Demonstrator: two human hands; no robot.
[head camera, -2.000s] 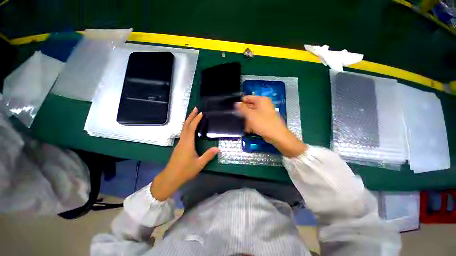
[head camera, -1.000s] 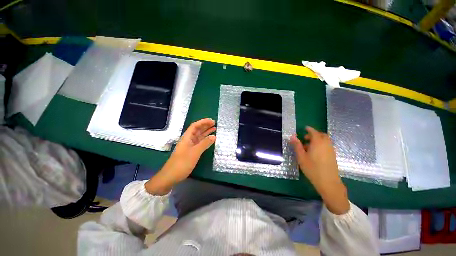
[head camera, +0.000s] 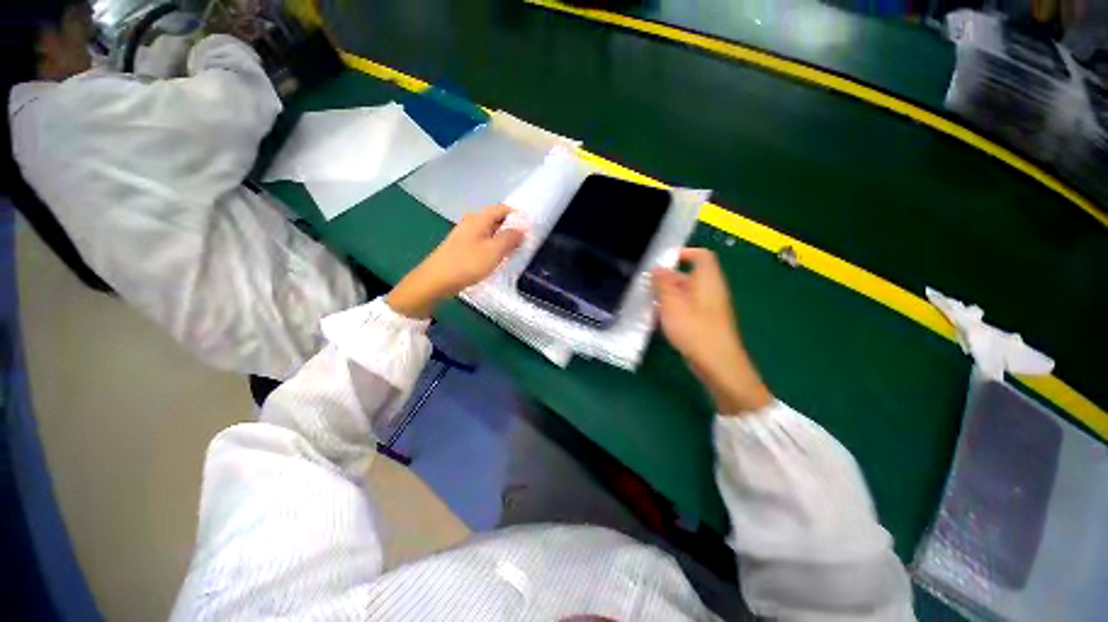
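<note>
A closed glossy black phone (head camera: 595, 249) lies flat on a silvery bubble wrap sheet (head camera: 627, 341). The sheet is on or just above the stack of white-silver sheets (head camera: 535, 328); I cannot tell which. My left hand (head camera: 471, 258) pinches the sheet's left edge. My right hand (head camera: 695, 318) pinches its right edge. The phone that lay on this stack is not visible.
White and translucent sheets (head camera: 355, 152) and blue film (head camera: 447, 118) lie left of the stack. Another person's white sleeve (head camera: 194, 182) is at the left. A white wipe (head camera: 990, 341) and a bubble sheet with a grey panel (head camera: 999, 486) are at right.
The view has turned left. My hands have taken hold of the middle bubble sheet and carried it, with the phone on it, over to the left stack.
</note>
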